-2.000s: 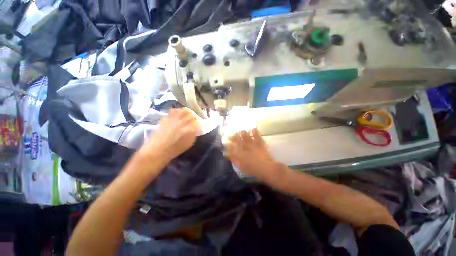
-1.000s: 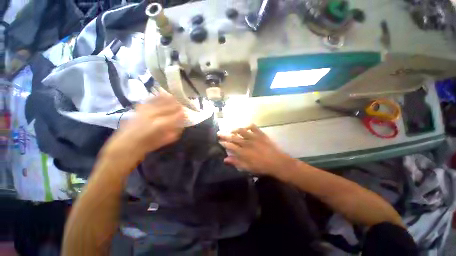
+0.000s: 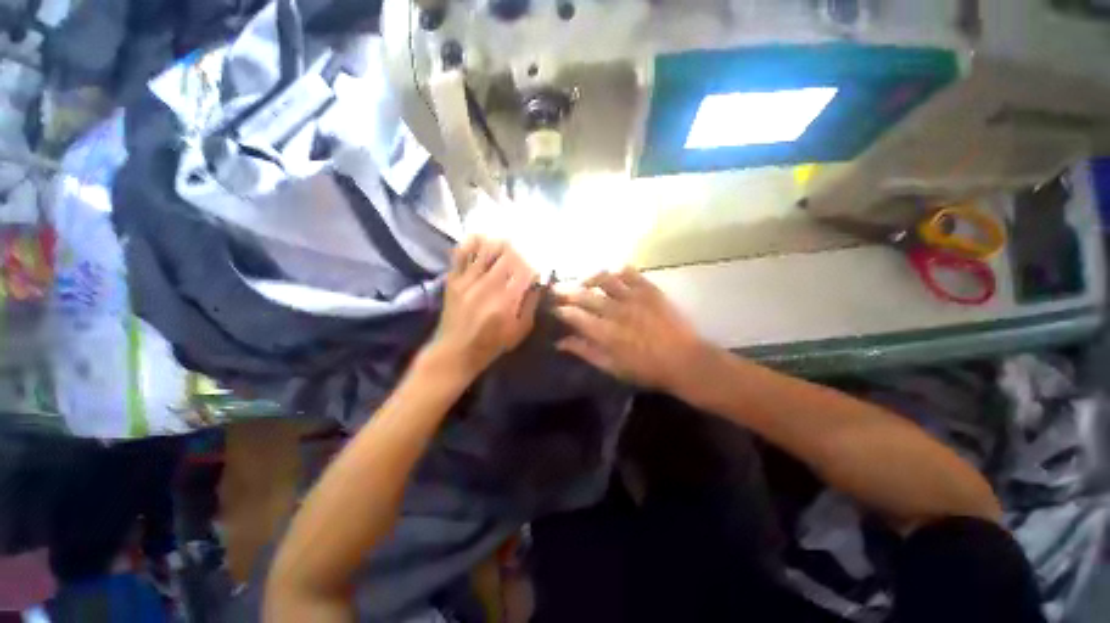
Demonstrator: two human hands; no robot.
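The garment piece (image 3: 280, 262), light grey with dark grey parts, lies bunched left of the sewing machine (image 3: 730, 37) and hangs over the table edge towards the lap. My left hand (image 3: 489, 298) presses and pinches the dark cloth just in front of the needle area. My right hand (image 3: 627, 326) lies close to its right, fingertips on the cloth's edge, palm down. The presser foot and needle are lost in the lamp glare (image 3: 536, 231). The cloth under my fingers is partly hidden.
Scissors (image 3: 956, 258) with yellow and red loops lie right of the machine, beside a dark flat object (image 3: 1048, 243). Printed plastic packaging (image 3: 97, 316) is at the left. Heaped grey and white cloth (image 3: 1041, 487) is below the table edge at the right.
My left hand has moved right, close to my right hand. The light cloth has shifted and bunched differently at the left. The view has moved, so the machine sits higher.
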